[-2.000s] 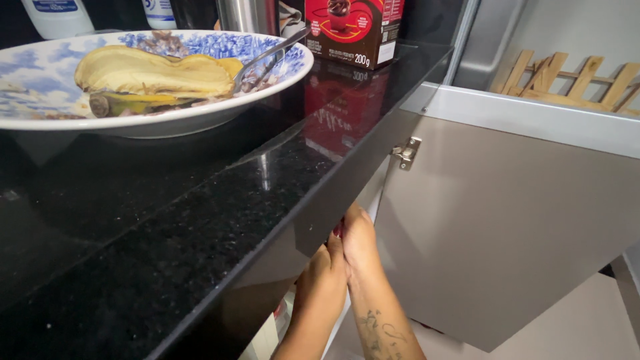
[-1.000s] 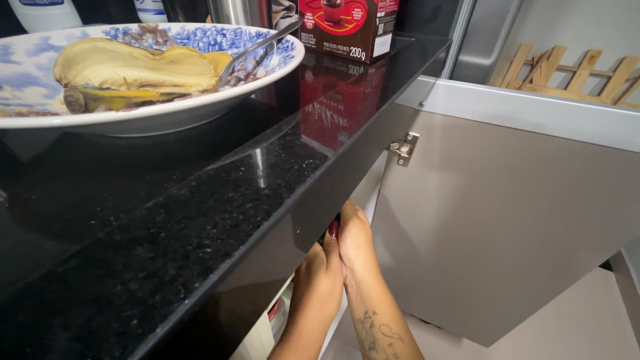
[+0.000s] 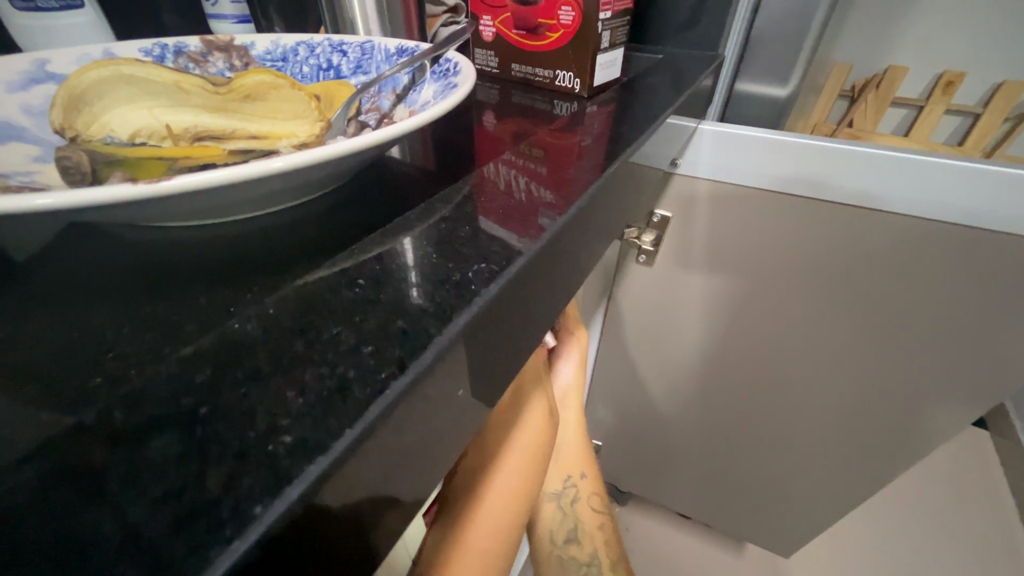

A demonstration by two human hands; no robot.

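Both arms reach under the edge of the black stone countertop (image 3: 384, 320), into a cabinet whose door (image 3: 800, 344) stands open on the right. My right hand (image 3: 568, 344) shows only in part beside the cabinet's side wall, its fingers hidden below the counter. The left forearm crosses close against the right one, and my left hand is hidden beneath the counter edge. A small pale thing shows between the arms; what it is, I cannot tell. A metal hinge (image 3: 650, 238) joins the door near its top.
On the counter, a blue-and-white plate (image 3: 320, 188) bears banana peel (image 3: 192, 108) and a fork (image 3: 400, 64). A chocolate powder box (image 3: 548, 40), metal container (image 3: 372, 18) and white bottles (image 3: 60, 24) stand behind. A wooden rack (image 3: 920, 112) lies beyond the door.
Both hands have moved deeper under the counter. The left hand, partly visible against the right one in the earlier frames, is now hidden.
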